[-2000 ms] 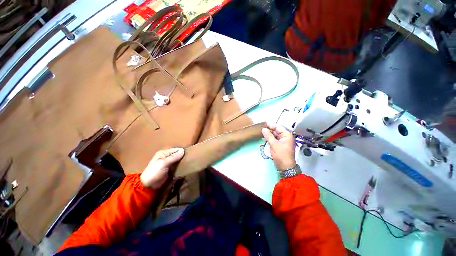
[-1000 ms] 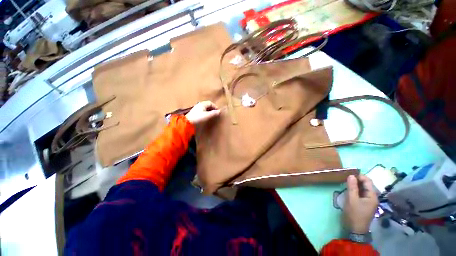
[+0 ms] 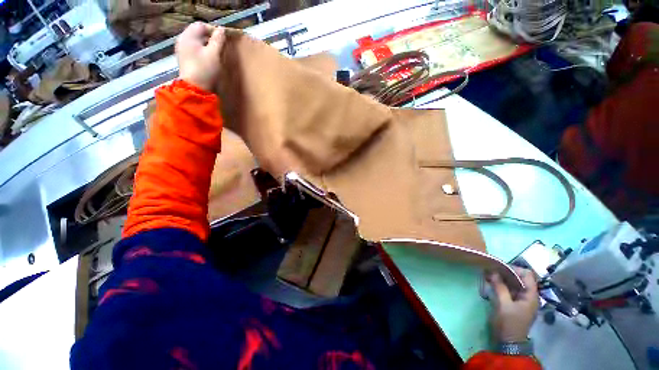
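A large tan bag panel (image 3: 390,173) lies across the pale green machine table, its left part raised and folded over. My left hand (image 3: 199,54) is shut on the panel's far left edge and holds it up. My right hand (image 3: 514,300) pinches the panel's near right corner beside the sewing machine's needle area. A thin brown handle loop (image 3: 567,184) sticks out to the right from the panel, with a small shiny round fitting (image 3: 449,189) near its ends. A pale line runs along the near edge.
The sewing machine head (image 3: 600,264) is at the right. Bundled brown handles (image 3: 405,76) lie by a red and yellow-beige packet (image 3: 448,50) at the back. More handles (image 3: 108,188) lie at left. A brown piece (image 3: 318,253) hangs below the table edge. Part of a person (image 3: 614,137) shows at far right.
My left hand has moved up and left, lifting and folding the panel's left part. My right hand stays at the near right corner, which now curves up. The handles on top are now covered.
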